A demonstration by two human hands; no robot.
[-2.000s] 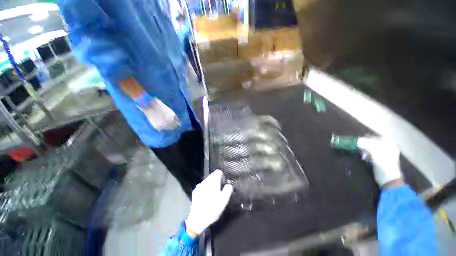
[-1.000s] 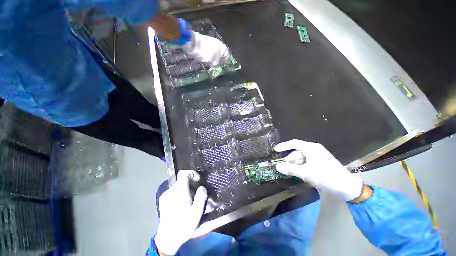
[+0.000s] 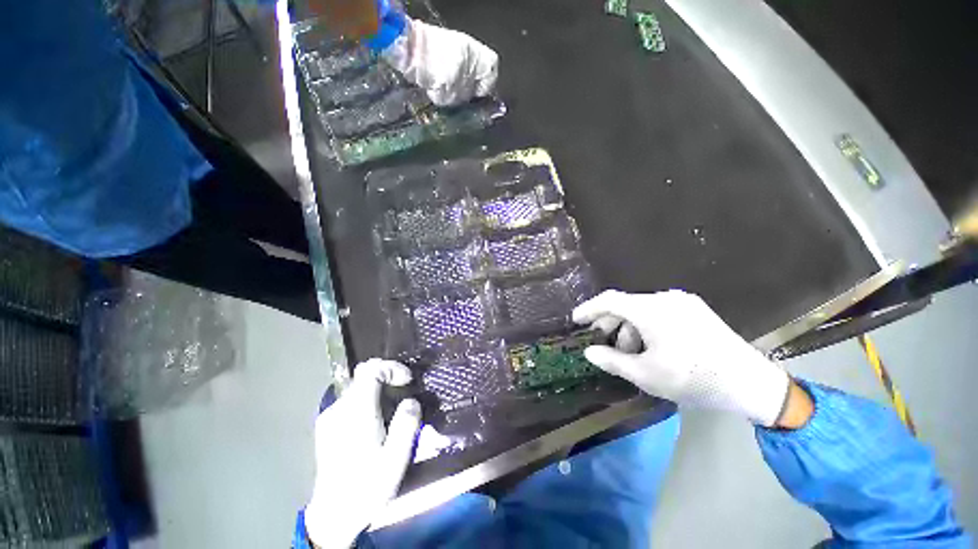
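A clear blister tray (image 3: 483, 273) with two columns of pockets lies on the black belt in front of me. A green circuit board (image 3: 552, 362) sits at its near right pocket. My right hand (image 3: 686, 359), white-gloved, has thumb and fingers at the board's right end, gripping it. My left hand (image 3: 365, 445), white-gloved, is at the tray's near left corner; its thumb and fingers are bent around the corner, and whether they pinch it is hard to tell. The other pockets show bare textured floors.
Another person's gloved hand (image 3: 445, 64) is over a second tray (image 3: 359, 91) with green boards in its near row. Loose boards (image 3: 649, 32) lie at the far belt, one (image 3: 859, 161) on the metal side edge. Tray stacks (image 3: 48, 375) and a loose clear tray (image 3: 166, 343) are at left.
My right hand and the board have shifted slightly left over the near right pocket. The other person's hand has moved back slightly. The view has shifted a little.
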